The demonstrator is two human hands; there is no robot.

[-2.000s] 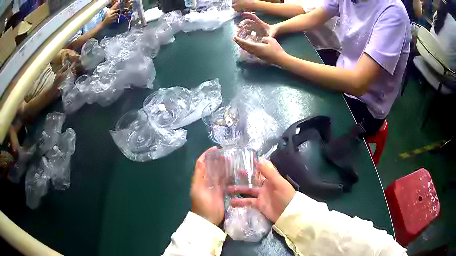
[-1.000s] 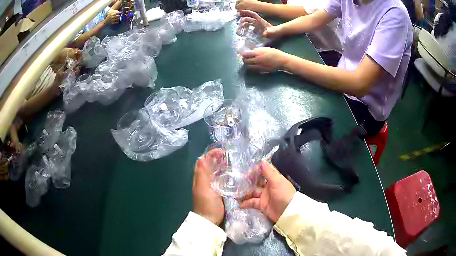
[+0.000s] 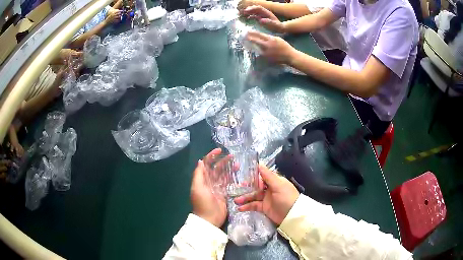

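Observation:
A clear round cup [image 3: 234, 175] lies between my two hands, tilted on its side. My left hand [image 3: 209, 190] holds its left side with the fingers spread along the wall. My right hand [image 3: 270, 195] holds its right side and lower part. A crumpled clear bag [image 3: 250, 228] lies on the table below my hands. Another clear cup [image 3: 231, 127] with small brown and whitish bits inside stands just beyond them. A crumpled clear bag [image 3: 264, 119] lies beside that cup on its right.
A black padded strap [image 3: 317, 190] lies right of my hands on the dark green table [image 3: 152, 213]. Bagged cups [image 3: 152, 137] lie ahead left, with more bundles [image 3: 117, 66] beyond. A person [image 3: 381, 51] works at the right edge. A red stool [image 3: 420, 209] is beside the table.
The cup has turned between my hands: its round end faced up a second ago and its side wall shows now. The person's hands across the table have moved and blurred.

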